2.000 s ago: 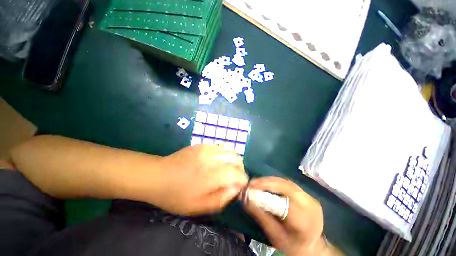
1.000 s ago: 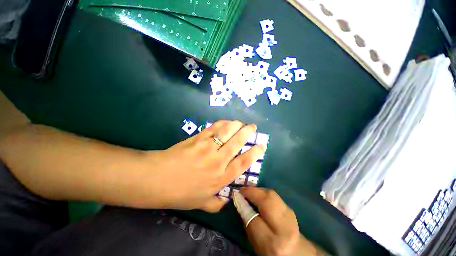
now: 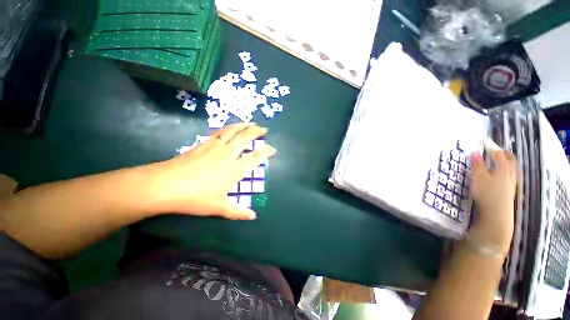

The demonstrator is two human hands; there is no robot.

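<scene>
My left hand [image 3: 209, 169] lies palm down with its fingers spread over the green board [image 3: 260, 199], near the middle of the head view. Rows of white squares with dark edges [image 3: 253, 181] show past the fingers; the rest is covered. My right hand [image 3: 495, 197] is at the right edge of the white sticker-sheet stack [image 3: 400, 137], beside the grid of dark-edged squares [image 3: 449, 181]. Its fingertips touch or nearly touch the top sheet; whether they hold a square cannot be told. A pile of loose white-blue backing pieces [image 3: 236, 99] lies beyond my left hand.
A thick stack of green panels [image 3: 156, 37] stands upper left, a black slab [image 3: 31, 81] at far left. A cream board with brownish holes [image 3: 306, 31] lies at the top. Crumpled clear plastic [image 3: 459, 34], a black round-centred item [image 3: 502, 76] and striped stacked trays [image 3: 519, 144] are at right.
My right hand has left the board's near edge and moved right to the sticker sheets. My left hand stays spread on the board. The view has turned toward the right.
</scene>
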